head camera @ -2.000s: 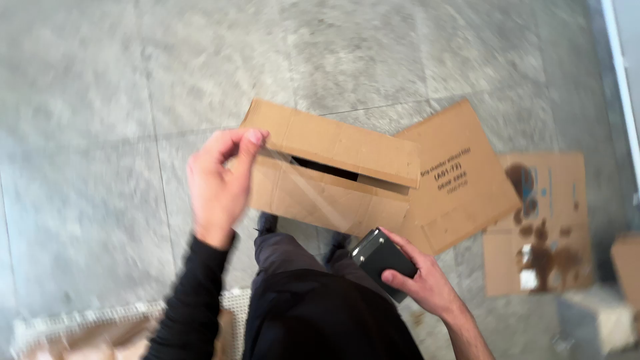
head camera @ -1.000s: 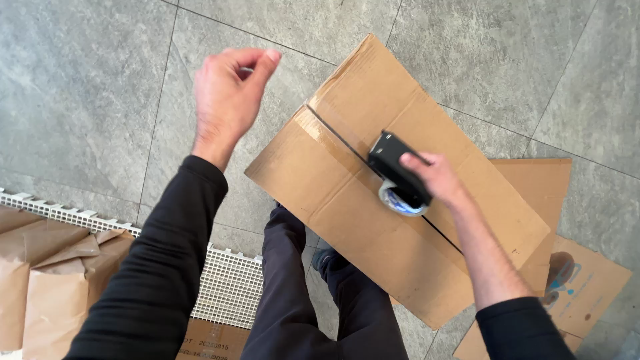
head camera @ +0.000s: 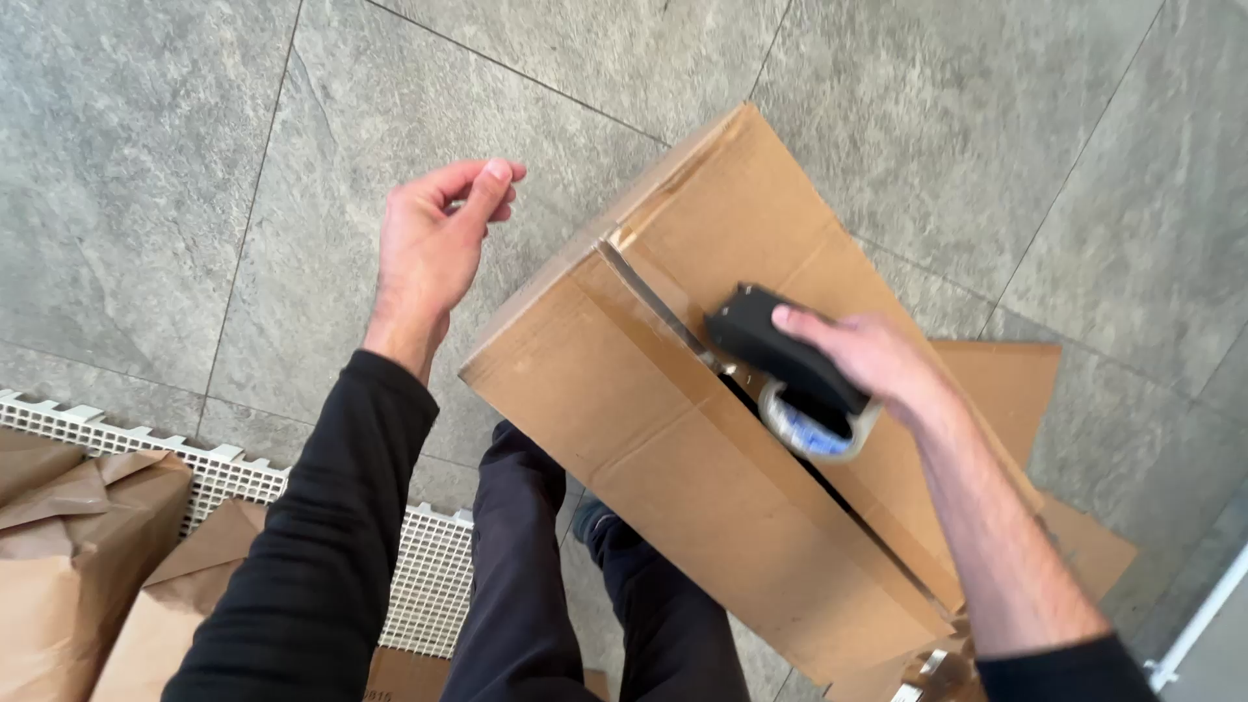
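Note:
A brown cardboard box (head camera: 643, 429) lies at an angle in front of my legs, its two long flaps nearly meeting over a narrow dark gap. My right hand (head camera: 848, 356) grips a black tape dispenser (head camera: 780, 346) over that gap. A roll of clear packing tape (head camera: 814, 434) with a blue-printed core sits in the dispenser. Clear tape appears to run along the seam near the box's upper left end. Left of that end, my left hand (head camera: 439, 229) is raised off the box, thumb and fingertips pinched together; nothing can be made out between them.
Brown paper-wrapped packages (head camera: 88, 526) stand at the lower left by a white plastic grid mat (head camera: 424, 575). Flat cardboard (head camera: 1004, 390) lies beneath and right of the box. Grey tiles (head camera: 546, 88) cover the floor. A white rail (head camera: 1204, 614) shows at lower right.
Two seconds ago my left hand was at the box's flap and the dispenser was beside its near edge. The dispenser is now over the seam, and my left hand is off the box.

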